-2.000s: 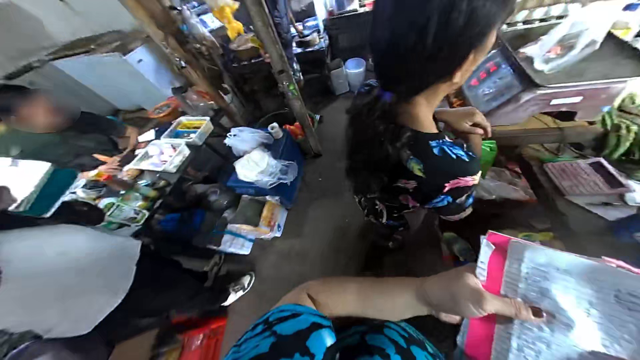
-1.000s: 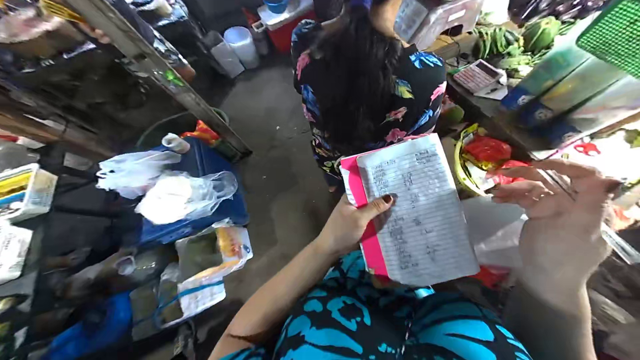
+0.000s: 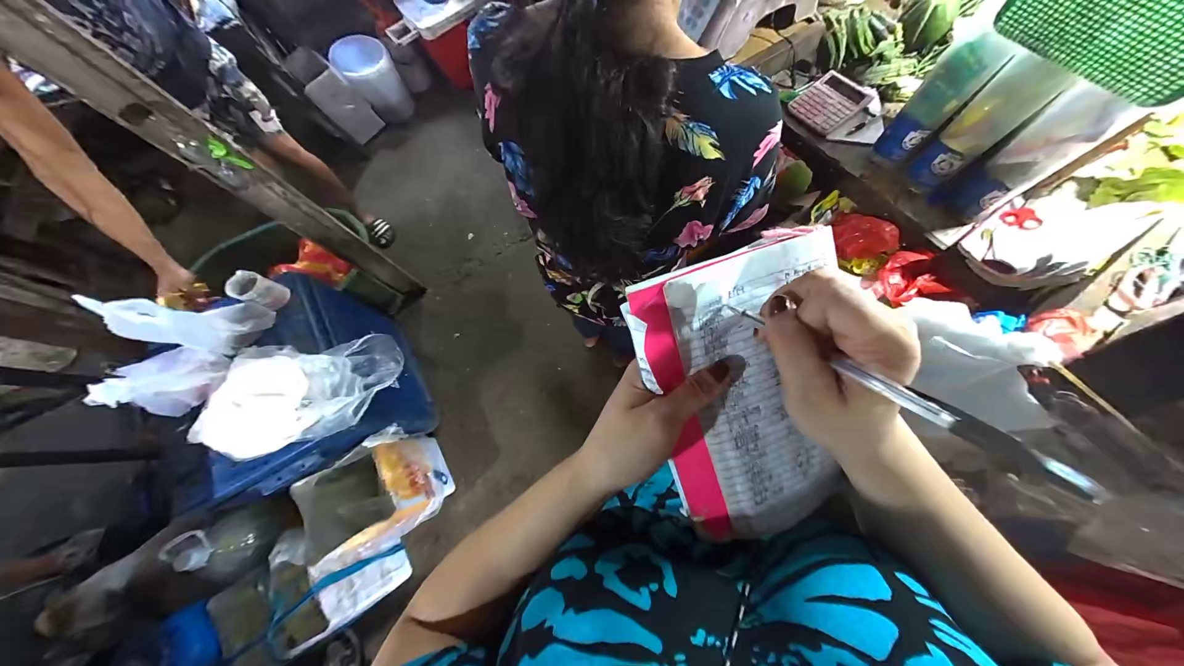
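Observation:
My left hand point(image 3: 652, 421) grips the lower left side of a lined notebook point(image 3: 772, 444) with a pink margin strip, its thumb lying across the page. The page bears handwriting. In my right hand point(image 3: 832, 361) is a clear-barrelled ballpoint pen point(image 3: 902, 396), its tip at the upper part of the page and its back end pointing down to the right. The notebook is tilted, just above my lap in blue and black patterned cloth. The lower part of my right hand rests over the right side of the page.
A person in a floral top point(image 3: 703, 148) is right in front. At left, plastic bags point(image 3: 268, 398) lie on a blue cooler box point(image 3: 407, 393), beside a wooden post point(image 3: 240, 199) and another person's arm point(image 3: 88, 162). A pink calculator point(image 3: 831, 102) and vegetables point(image 3: 869, 46) are at upper right.
My right hand, raised off to the right of the notebook one second ago, is now over the page with the pen. An arm has appeared at the left, reaching to the bags.

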